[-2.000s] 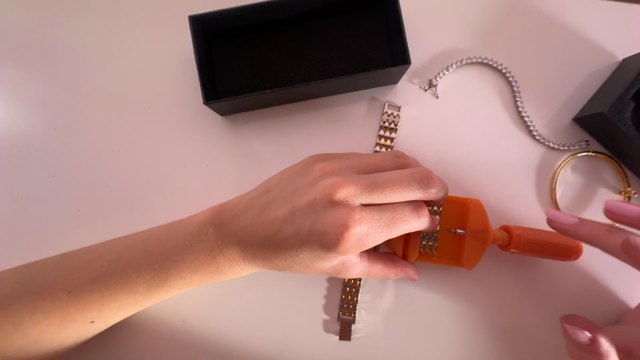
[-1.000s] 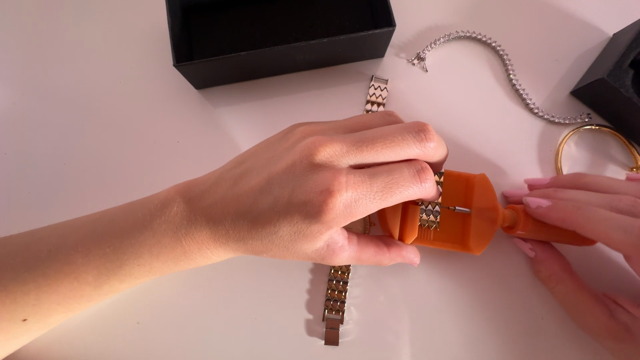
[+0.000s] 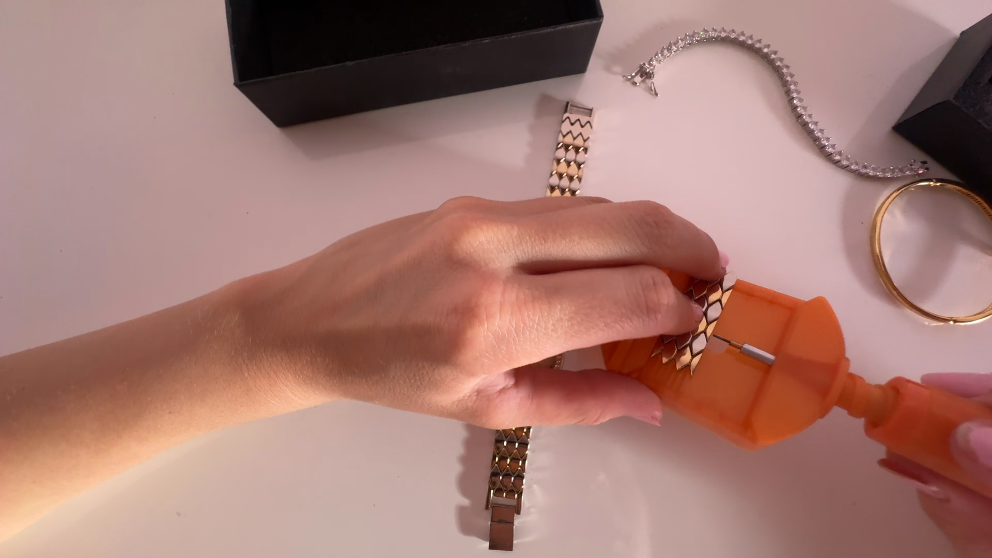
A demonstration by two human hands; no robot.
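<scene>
An orange plastic watch-link remover (image 3: 798,372) lies on the white table, its metal pin pointing at a short section of two-tone metal bracelet links (image 3: 709,318) seated in it. My left hand (image 3: 496,310) holds that section in the tool, fingertips on the links and thumb along the tool's near side. My right hand (image 3: 957,457), partly cut off by the right edge, grips the tool's orange handle (image 3: 922,426). Beneath my left hand lies a longer two-tone metal band (image 3: 570,155), its middle hidden; the other end, with a clasp (image 3: 502,527), shows below the hand.
An open black box (image 3: 426,77) stands at the top. A silver bracelet with clear stones (image 3: 790,85) curves across the upper right. Beside its end lies a gold bangle (image 3: 880,248), near another black box (image 3: 945,108) at the right edge.
My right hand, off the tool two seconds ago, has come onto its handle. The tool has tilted, with its handle end lower in view. My left hand stays on the links.
</scene>
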